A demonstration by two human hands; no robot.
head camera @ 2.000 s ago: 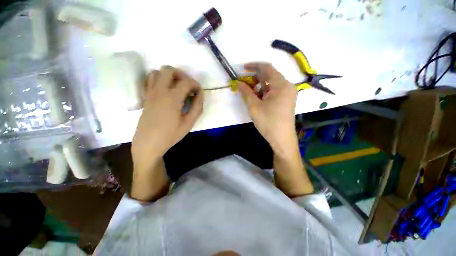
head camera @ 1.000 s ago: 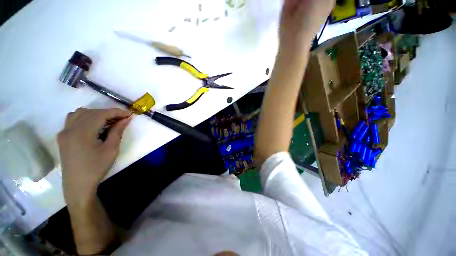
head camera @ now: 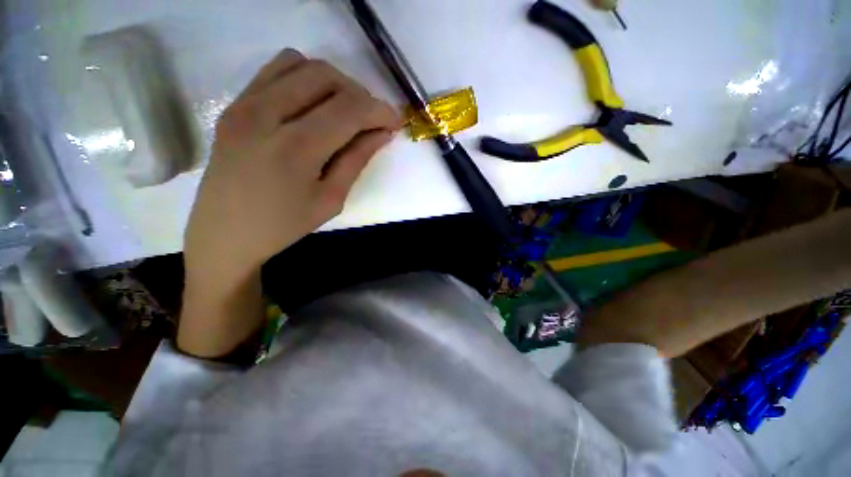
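Note:
A flat, shiny yellow-wrapped cell (head camera: pixel 454 112) lies across the handle of the hammer (head camera: pixel 478 184). The hammer's head is cut off by the top edge. My left hand (head camera: pixel 289 154) is left of the cell, its thumb and index fingertips pinched together at the cell's left end. The palm is hidden, so I cannot tell if it holds anything else. My right forearm reaches to the right edge; my right hand is out of the picture.
Yellow-and-black pliers (head camera: pixel 611 116) lie open right of the hammer. A blurred white housing (head camera: pixel 149 107) lies at the left, with more housings (head camera: pixel 54 291) in clear plastic below. Blue batteries (head camera: pixel 770 377) are heaped at the lower right, below the bench.
The view has swung back left. My right hand has gone out past the right edge. My left hand stays beside the cell, which is still on the hammer handle.

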